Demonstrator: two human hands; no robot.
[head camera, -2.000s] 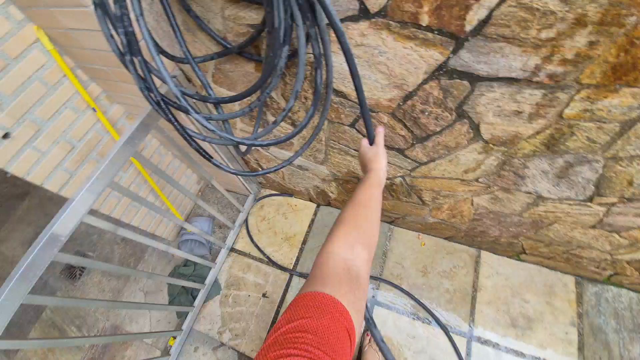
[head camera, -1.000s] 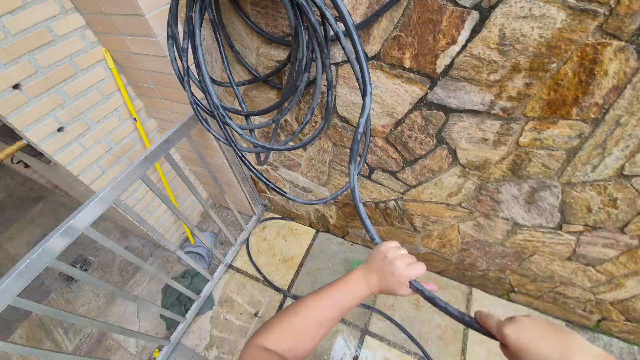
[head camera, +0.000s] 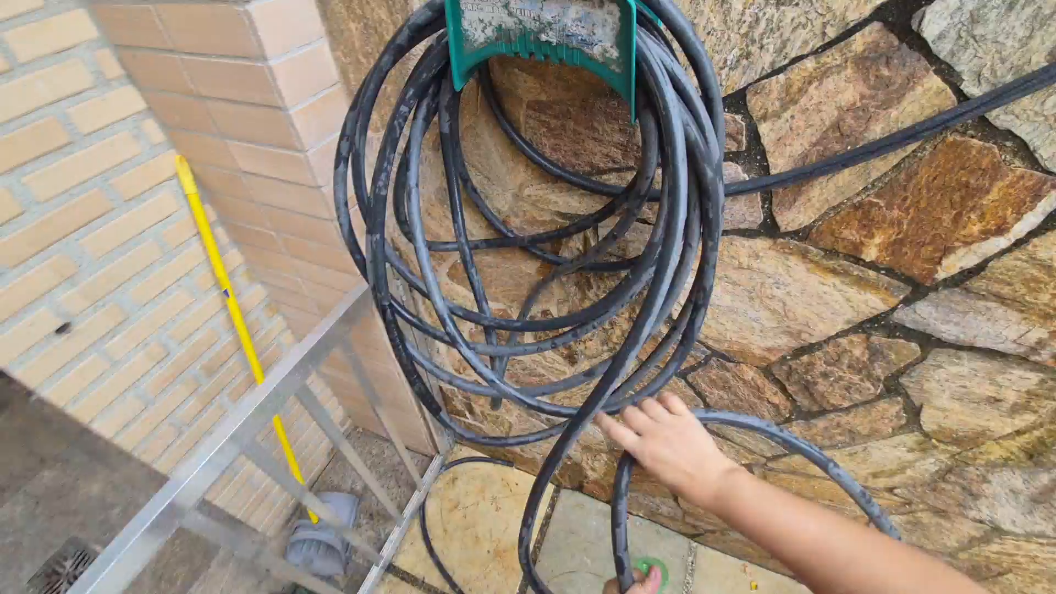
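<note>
A black garden hose (head camera: 705, 165) hangs in many loose coils from a green plastic hose hanger (head camera: 540, 41) on the stone wall. My right hand (head camera: 668, 450) reaches in from the lower right, its fingers closed over the hose just under the coils, where one length bends downward and another arcs off to the right. My left hand (head camera: 639, 582) shows only in part at the bottom edge, holding the lower hanging length beside a small green round thing. Most of that hand is cut off by the frame.
A metal railing (head camera: 239, 421) stands at the left. Beyond it, a yellow pole (head camera: 223, 285) leans by the brick wall (head camera: 74, 165), with a grey plastic container (head camera: 322, 536) at its foot. A thin black line lies on the stone tiles (head camera: 478, 511). Another hose stretch runs right across the wall.
My right hand has moved from the lower right to the hose just below the coils. My left hand is lower, at the frame's bottom edge. The view has shifted, now showing the hanger.
</note>
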